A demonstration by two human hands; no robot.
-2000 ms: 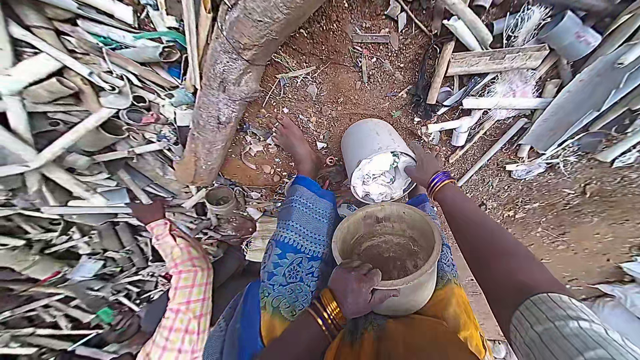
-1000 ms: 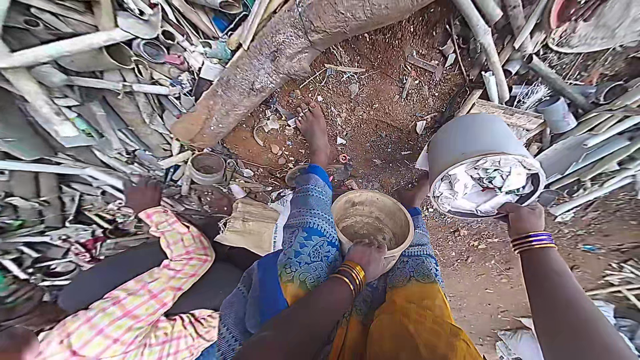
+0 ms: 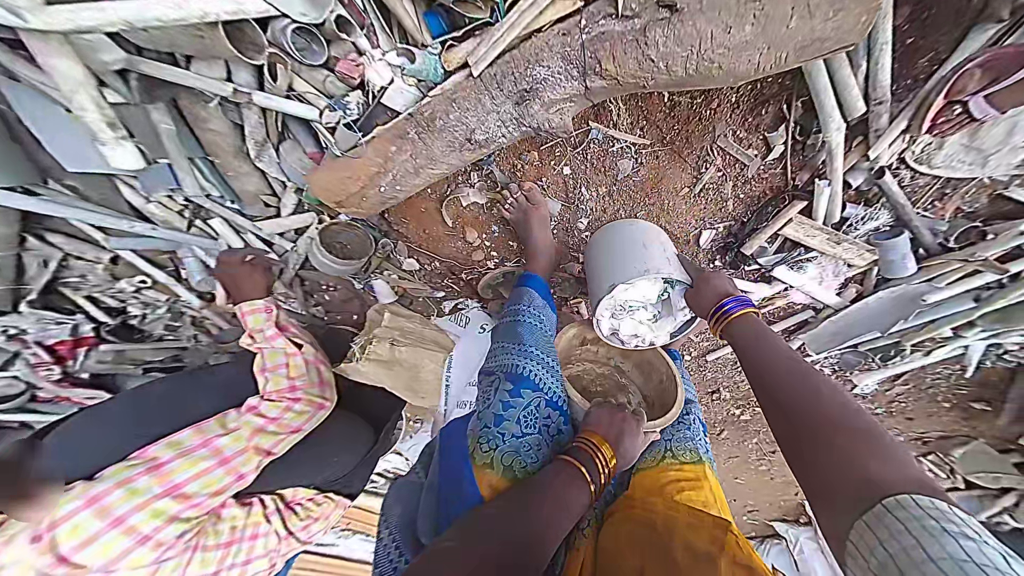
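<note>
My left hand [image 3: 614, 432], with yellow bangles at the wrist, grips the near rim of a round tan container [image 3: 664, 376] held between my knees; its inside looks dusty and coated. My right hand [image 3: 708, 290], with purple and gold bangles, holds a grey plastic cylinder [image 3: 628, 252] by its right side rim. That cylinder is tilted, its mouth facing me and downward over the far edge of the tan container. White crumpled scraps [image 3: 642, 314] fill the mouth. Whether the two containers touch is not clear.
A thick log [image 3: 480, 120] lies across the far side. Heaps of pipe offcuts [image 3: 224, 136] cover the left, with more scrap and a wooden piece [image 3: 828, 242] at right. A co-worker's plaid sleeve [image 3: 280, 376] is at left, near a small round pot [image 3: 342, 246] and a printed sack [image 3: 466, 360].
My right hand has brought the grey cylinder from the right side in to the tan container. My left hand stays on the tan container's rim.
</note>
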